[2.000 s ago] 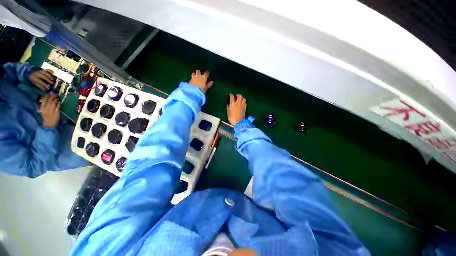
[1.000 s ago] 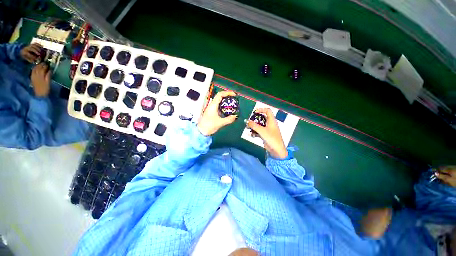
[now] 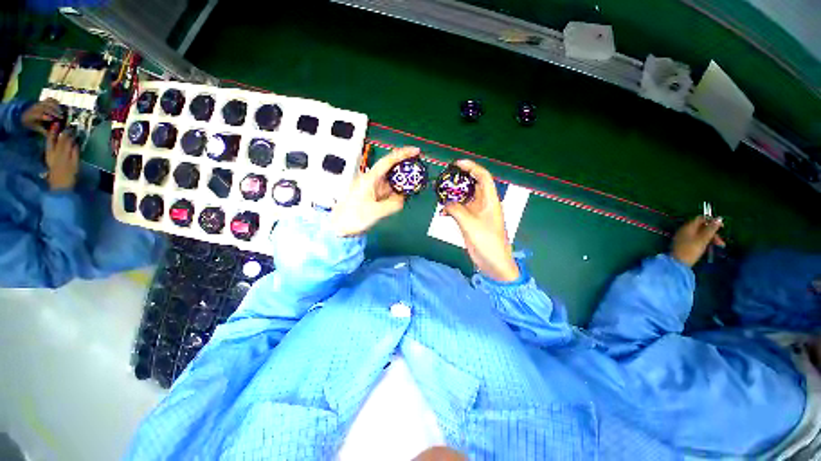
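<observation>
My left hand (image 3: 371,194) holds a round black smartwatch (image 3: 408,176) between thumb and fingers, its face up and lit with white and purple marks. My right hand (image 3: 482,212) holds a second round smartwatch (image 3: 455,185), lit with coloured marks, close beside the first but apart from it. A white paper sheet (image 3: 446,228) lies on the green bench, partly under my right hand. The white foam tray (image 3: 311,185) is at my left, with rows of watches, several lit red or white, and some dark cut-outs.
A black blister tray (image 3: 180,311) lies below the foam tray. Two lit watches (image 3: 471,110) lie on the dark green belt (image 3: 378,81). White holders (image 3: 588,41) stand on the rail beyond. A neighbour's hands work at far left; another person's hand (image 3: 695,239) at right holds a thin light tool.
Both hands have brought the two watches closer together, the right one slightly up off the sheet. The right neighbour's arm has reached forward to the belt's edge. The view has shifted slightly.
</observation>
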